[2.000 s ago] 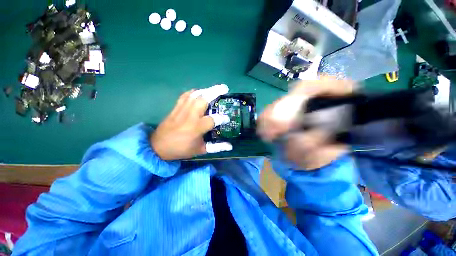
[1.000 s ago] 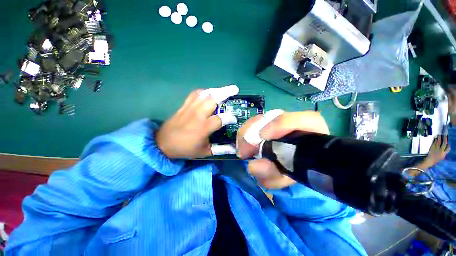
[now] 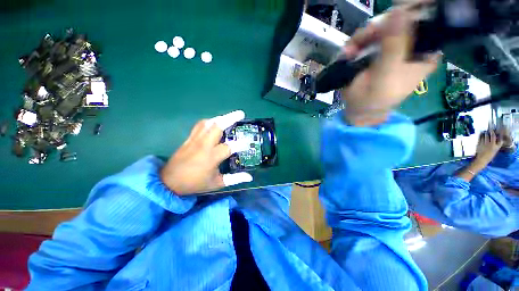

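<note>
The black square housing (image 3: 271, 142) lies on the green mat near its front edge, with a green circuit board (image 3: 248, 154) inside. My left hand (image 3: 200, 154), with white finger cots, holds it from the left, fingers over its top and bottom sides and one on the board. My right hand (image 3: 382, 77) is raised at the upper right, blurred, around the black electric screwdriver (image 3: 347, 73). The screwdriver's front end is in front of the open face of the white-silver screw feeder (image 3: 289, 73). Its tip and any screw cannot be made out.
A pile of metal clips (image 3: 62, 94) lies at the left. Several white discs (image 3: 189, 53) lie at the far middle. Yellow handles (image 3: 421, 87) show behind my right hand. At the right, green boards lie on a white surface (image 3: 480, 91), near another person's hands (image 3: 488, 149). A black cable crosses there.
My right hand has moved with the screwdriver from the housing up and right to the feeder. My left hand stays on the housing. The whole view has shifted.
</note>
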